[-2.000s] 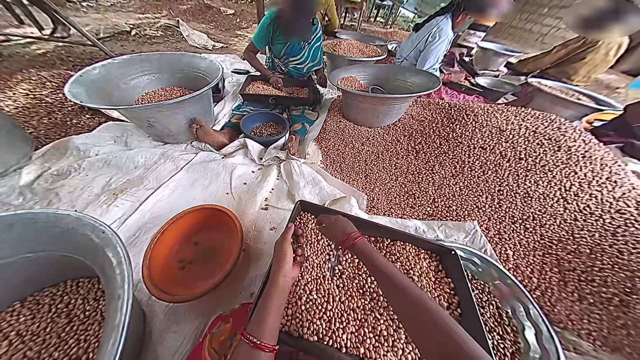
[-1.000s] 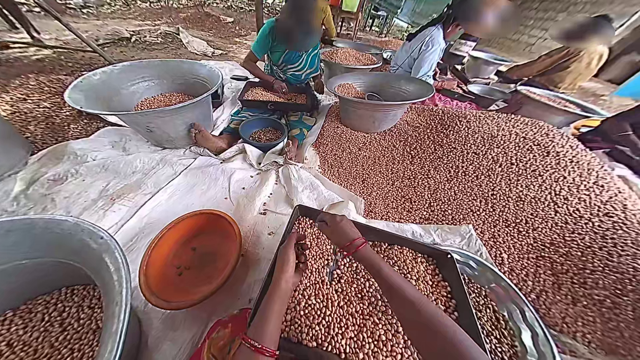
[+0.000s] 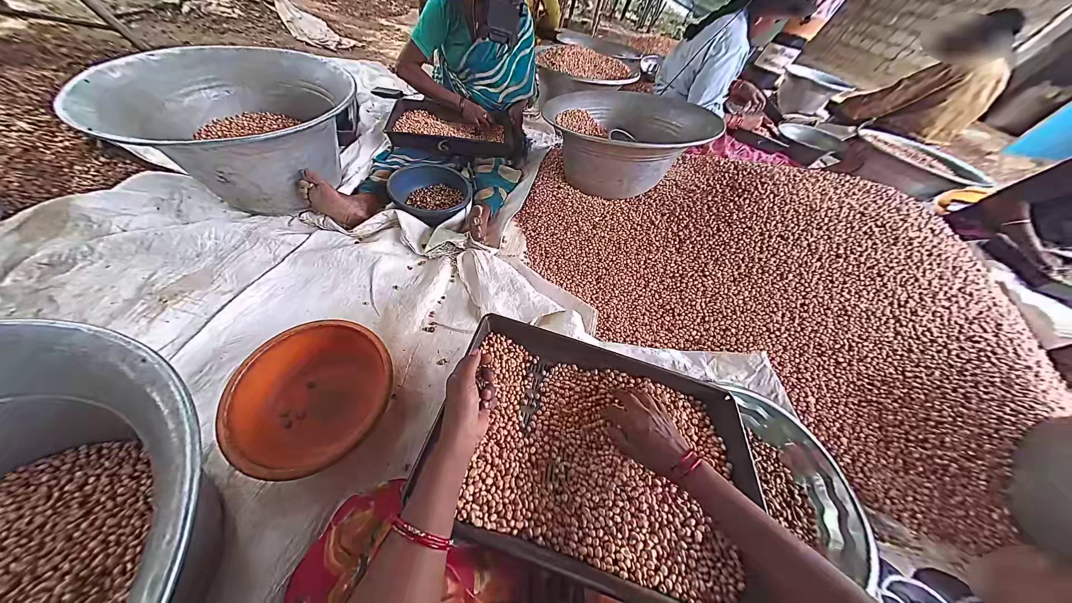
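Observation:
A dark rectangular metal tray (image 3: 620,360) filled with small tan-brown nuts or seeds (image 3: 603,519) rests at my lap, partly over a shiny metal basin (image 3: 837,494). At the tray's left side, my left hand (image 3: 471,394) has curled fingers around a few dark pieces. My right hand (image 3: 645,427) lies spread on the nuts in the right half of the tray, fingers apart. Narrow gaps in the layer show the tray's dark bottom. Left of the tray, an orange bowl (image 3: 306,400) on the white sheet holds a few dark pieces.
A large metal tub (image 3: 180,402) with nuts stands at the lower left. More tubs, one (image 3: 209,100) at upper left and one (image 3: 628,155) at upper middle, border the white sheet (image 3: 151,260). A big nut heap (image 3: 779,285) spreads right. A seated person (image 3: 477,50) works over another tray (image 3: 452,142).
My right hand has moved from the tray's far left corner to the nuts farther right. My left hand remains by the left side.

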